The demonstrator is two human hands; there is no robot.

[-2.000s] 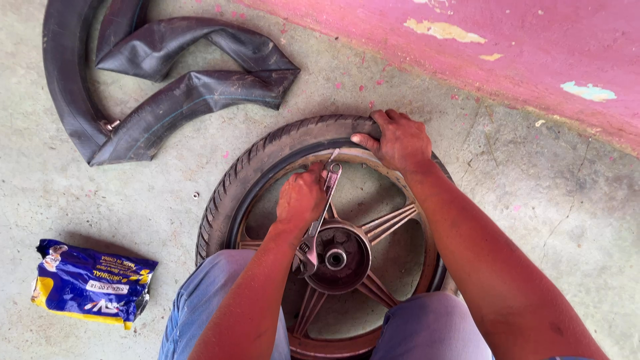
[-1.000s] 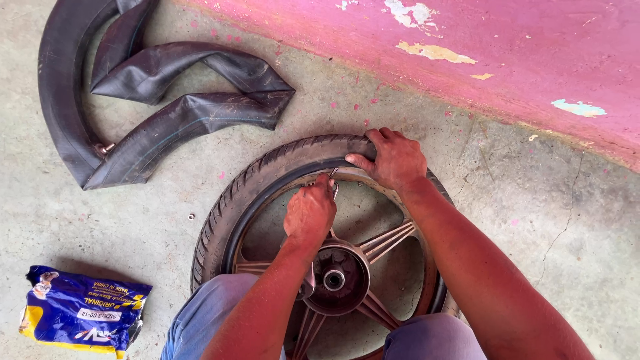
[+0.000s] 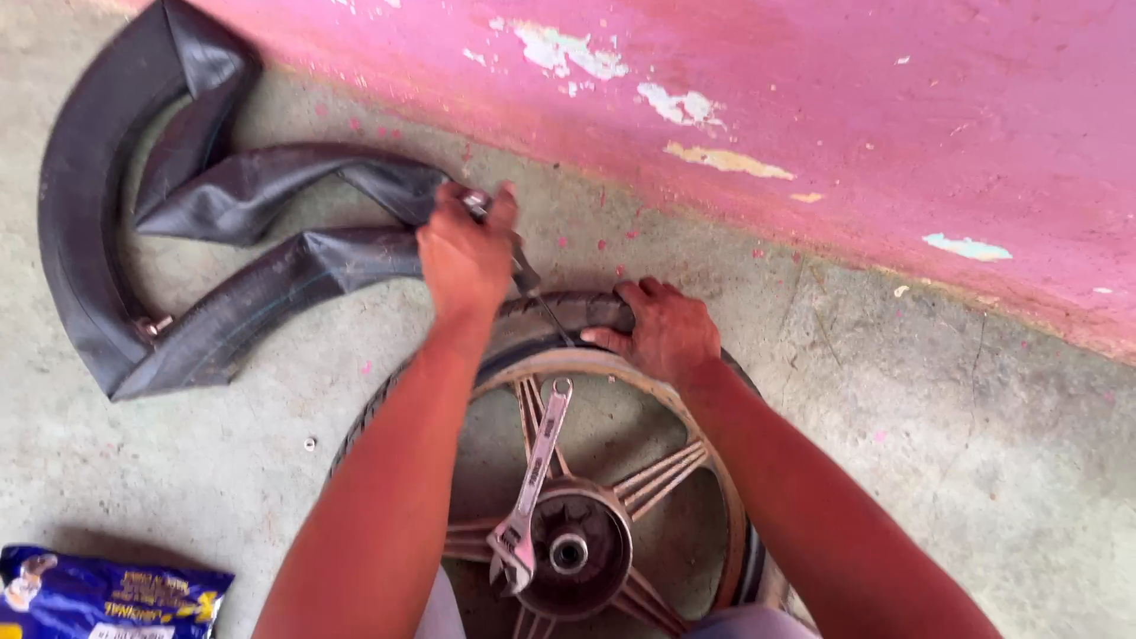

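A spoked metal wheel rim (image 3: 621,364) with a black rubber tire (image 3: 568,312) around it lies flat in front of my knees. My left hand (image 3: 470,244) is above the far left part of the tire, closed around a dark-handled tool (image 3: 525,273) like a screwdriver, whose thin shaft reaches down to the tire's inner edge; a shiny metal piece shows between the fingers. With the thumb on the sidewall and fingers over the tread, my right hand (image 3: 672,330) grips the tire. An adjustable wrench (image 3: 535,479) rests over the spokes and hub (image 3: 581,590).
A folded black inner tube (image 3: 80,186) with a metal valve stem (image 3: 160,326) lies on the concrete floor at left. Near it is a small nut (image 3: 310,444). A blue plastic packet (image 3: 115,595) sits at bottom left. A pink wall (image 3: 843,115) with peeling paint runs along the far side.
My left hand has moved from the rim to above the tire's outer edge, and the dark-handled tool now shows in it. The wrench lies uncovered on the wheel. My right hand stays on the tire.
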